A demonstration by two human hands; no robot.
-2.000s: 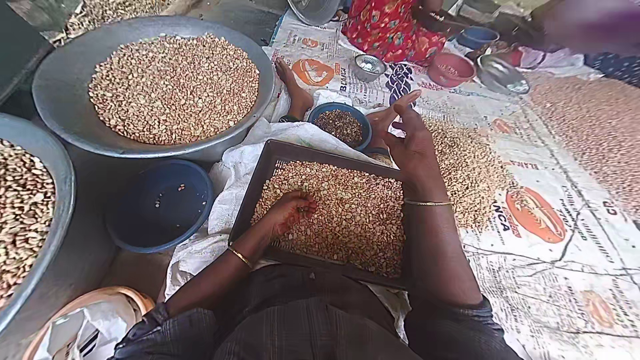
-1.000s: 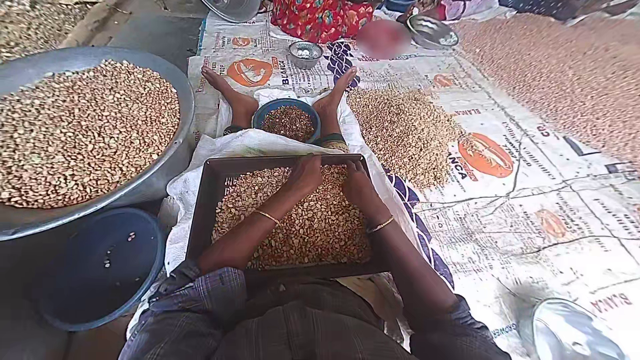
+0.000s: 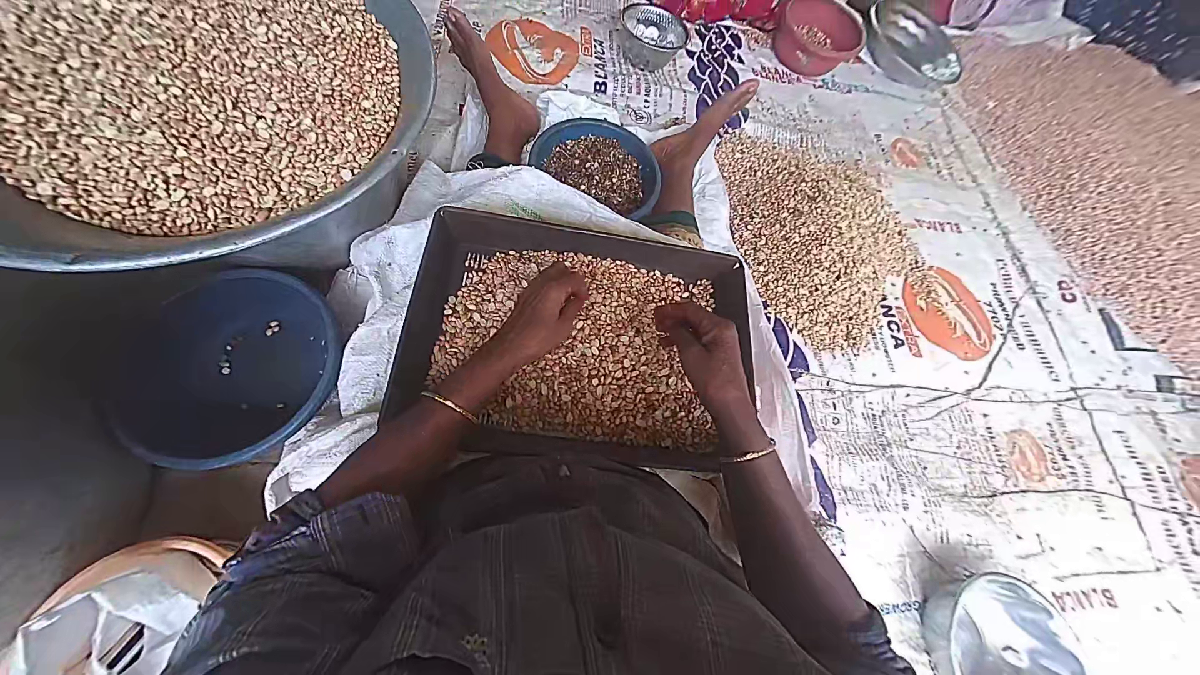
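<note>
A dark rectangular tray (image 3: 401,352) rests across my lap on a white woven sack (image 3: 366,361), with a layer of split nuts or seeds (image 3: 600,375) in it. My left hand (image 3: 551,305) is at the upper middle of the tray, its fingers curled down to the pieces. At the right side of the tray my right hand (image 3: 698,342) is bent, thumb and fingertips near each other just over the pieces. Whether either hand pinches a piece cannot be told. Between my outstretched feet stands a small blue bowl (image 3: 600,169) of darker bits, beyond the tray.
A large metal basin (image 3: 417,103) heaped with the same pieces stands at the upper left, above a blue plastic basin (image 3: 230,375). Loose pieces (image 3: 816,234) lie on the printed sheet (image 3: 937,450) at right, and a bigger spread (image 3: 1097,178) beyond. A metal vessel (image 3: 1008,628) sits lower right.
Two seconds ago my right hand was raised beyond the tray; it is now over the tray's right side. Since one second ago my hands have moved apart and nearer my body.
</note>
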